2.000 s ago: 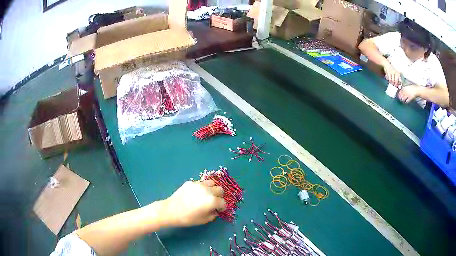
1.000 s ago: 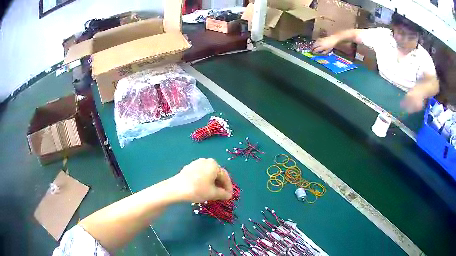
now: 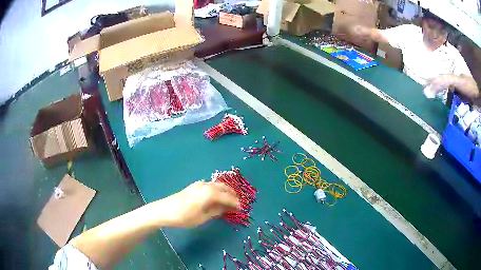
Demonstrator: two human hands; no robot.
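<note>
My left hand (image 3: 203, 204) is bare and slightly blurred. It reaches in from the lower left, its fingers over the near left side of the heap of red wire leads (image 3: 240, 192); whether it holds a lead cannot be told. Rows of small silver components with red and black wires (image 3: 290, 248) lie at the bottom edge, right of the heap, partly cut off. A pale strip (image 3: 329, 248) runs along their far side. My right hand is out of the picture.
Beyond the heap lie a bundle of leads (image 3: 227, 127), stray leads (image 3: 262, 149), rubber bands (image 3: 308, 174), a small white part (image 3: 320, 195) and a bag of leads (image 3: 158, 103). Across the dark green conveyor (image 3: 316, 116) are a person, a white cup-like part (image 3: 430, 146) and a blue bin (image 3: 464, 140).
My left hand has lowered from above the heap back onto its near side. Across the conveyor, the person's arms have moved and another white cup-like part stands farther right than before.
</note>
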